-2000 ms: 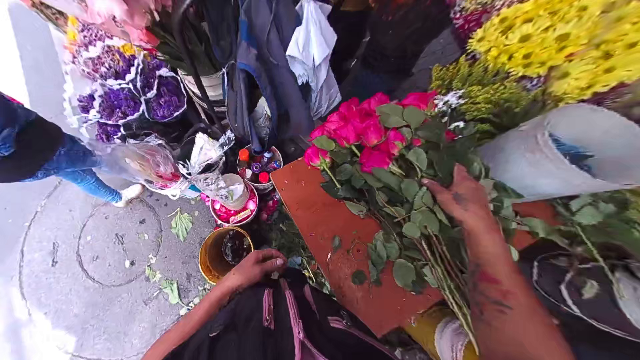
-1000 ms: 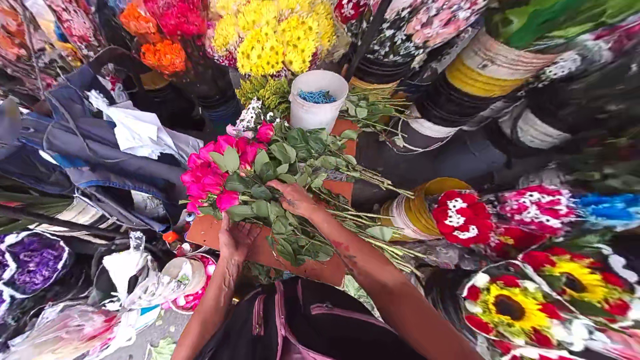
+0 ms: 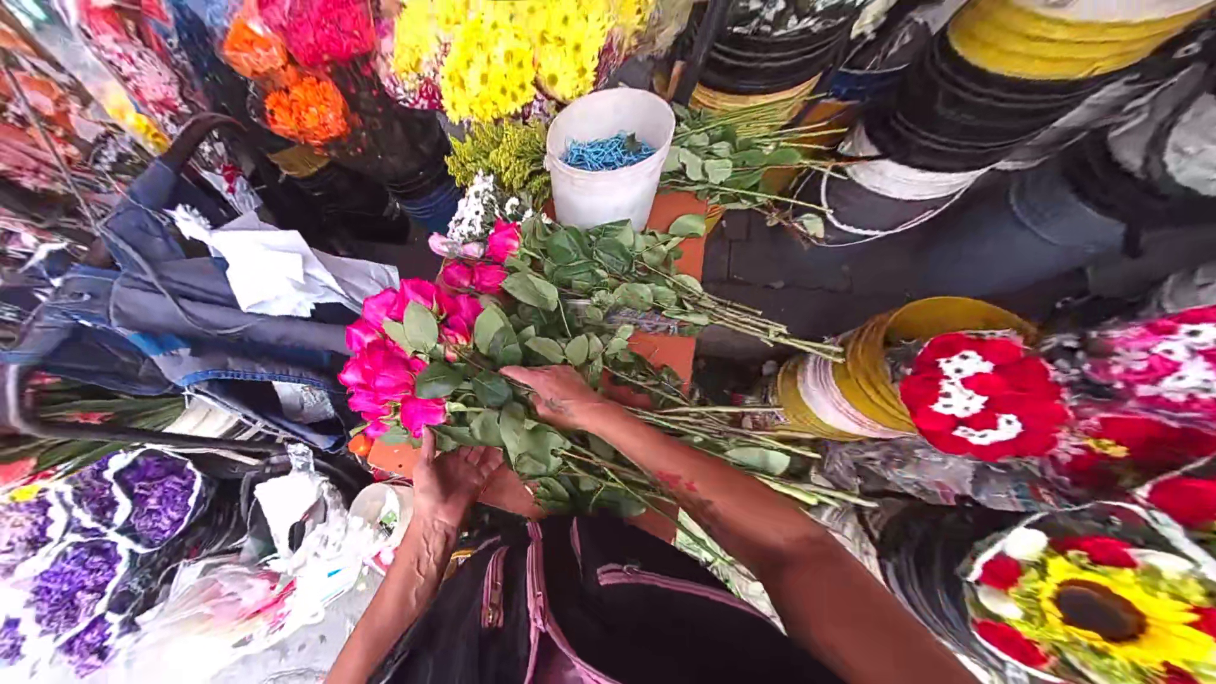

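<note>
Pink roses (image 3: 394,356) with long leafy stems lie across an orange board (image 3: 665,356), blooms to the left and stems to the right. My left hand (image 3: 456,475) is at the near edge of the blooms, its fingertips under the lowest rose; whether it grips is unclear. Over the upper stems just right of the blooms lies my right hand (image 3: 556,394), its fingers partly hidden among leaves. Behind the roses stands a white plastic bucket (image 3: 608,190) holding blue ties or bands. Small white flowers (image 3: 475,209) rest beside the farther roses.
Yellow flowers (image 3: 513,57) stand at the back. Denim cloth (image 3: 218,318) and white paper (image 3: 275,266) hang at left, above purple flowers (image 3: 76,579). At right are a yellow bucket (image 3: 855,370), a red-and-white arrangement (image 3: 983,394) and a sunflower bouquet (image 3: 1092,608).
My left hand, low and away from the roses two seconds ago, has come up to the blooms. My right hand stays on the stems. The view has swung to the right.
</note>
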